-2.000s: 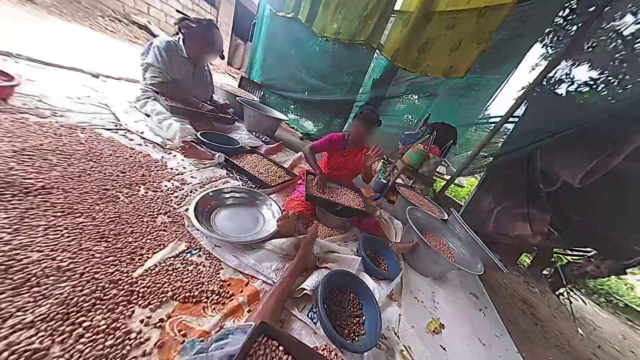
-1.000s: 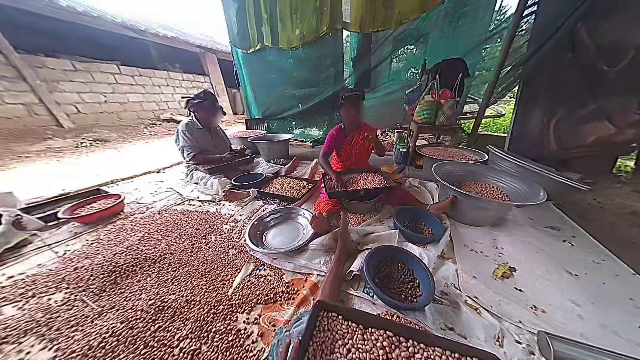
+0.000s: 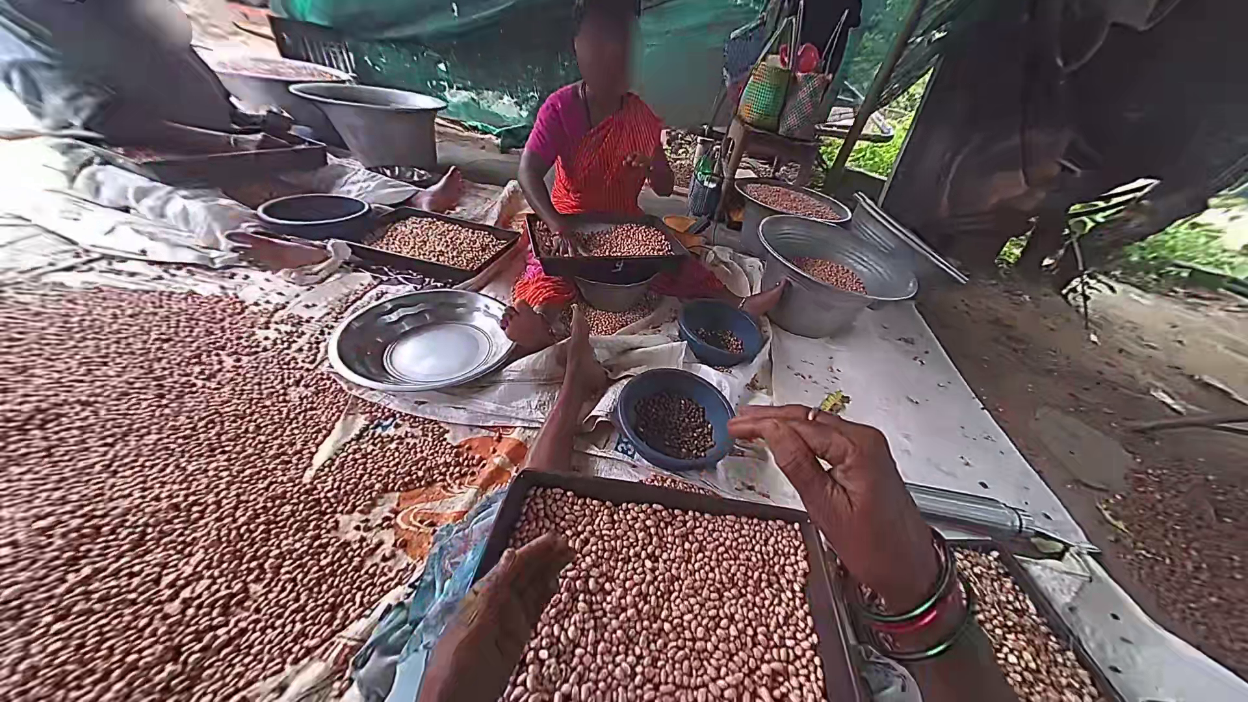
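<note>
A dark rectangular tray [image 3: 673, 495] full of pinkish-brown nuts or seeds [image 3: 673, 595] lies close in front of me. My left hand [image 3: 502, 609] rests at the tray's left side, its fingertips over the seeds; its grip is partly hidden. Above the tray's right edge is my right hand [image 3: 848, 487], raised, with bangles at the wrist and fingers bent towards the thumb; whether something small is pinched there cannot be told. Just beyond the tray stands a blue bowl [image 3: 676, 419] holding darker seeds. Another tray of seeds [image 3: 1024, 634] lies under my right forearm.
Seeds [image 3: 195, 487] cover the ground at left. Ahead are a steel basin [image 3: 424, 341], a smaller blue bowl [image 3: 721, 333] and a large metal tub [image 3: 829, 278]. A person in red [image 3: 609, 156] sits facing me with a tray; another person [image 3: 107, 78] sits at far left.
Both my hands and more of the near tray have come into view as the view tilted down.
</note>
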